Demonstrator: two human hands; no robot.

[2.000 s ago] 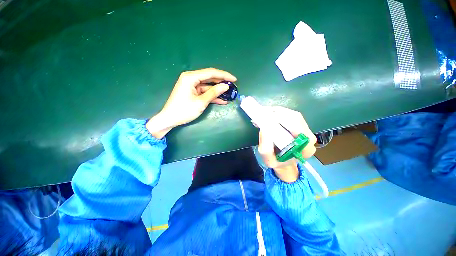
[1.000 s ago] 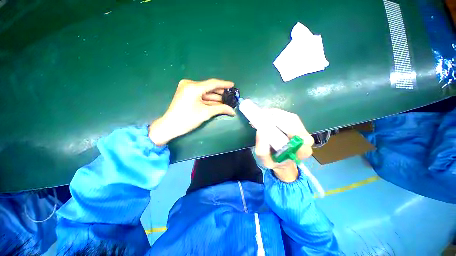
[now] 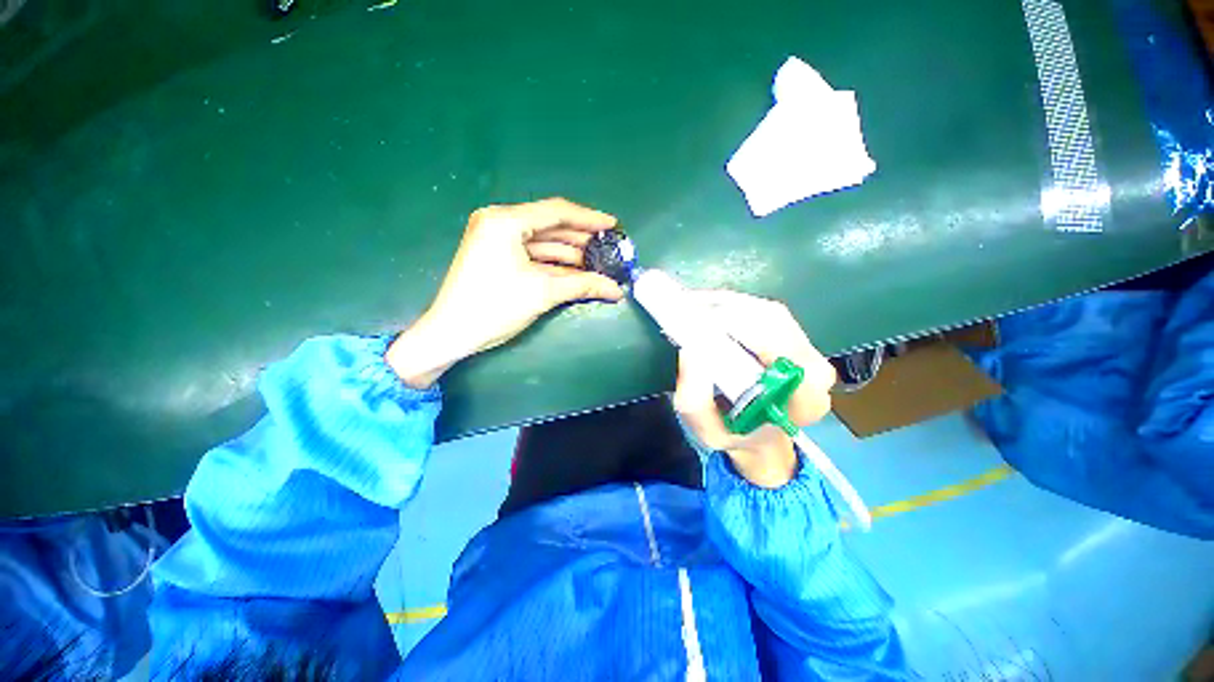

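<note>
My left hand holds a small round black part between thumb and fingers, above the green bench. A pale patch shows on the part's right side. My right hand holds a white dispensing syringe like a pen, its bluish tip at the part's lower right edge; whether it touches is too small to tell. A green adapter head sits at the syringe's rear, with a pale air hose trailing from it.
A white cloth or paper lies beyond my right hand. A patterned strip and shiny blue plastic lie at the right. A small dark item is at the top left. Blue-clothed people show at both sides, with brown cardboard below the bench edge.
The black part has turned in my left fingers, and my left hand has shifted slightly. The syringe stays close to the part. A small dark item now shows at the top left edge.
</note>
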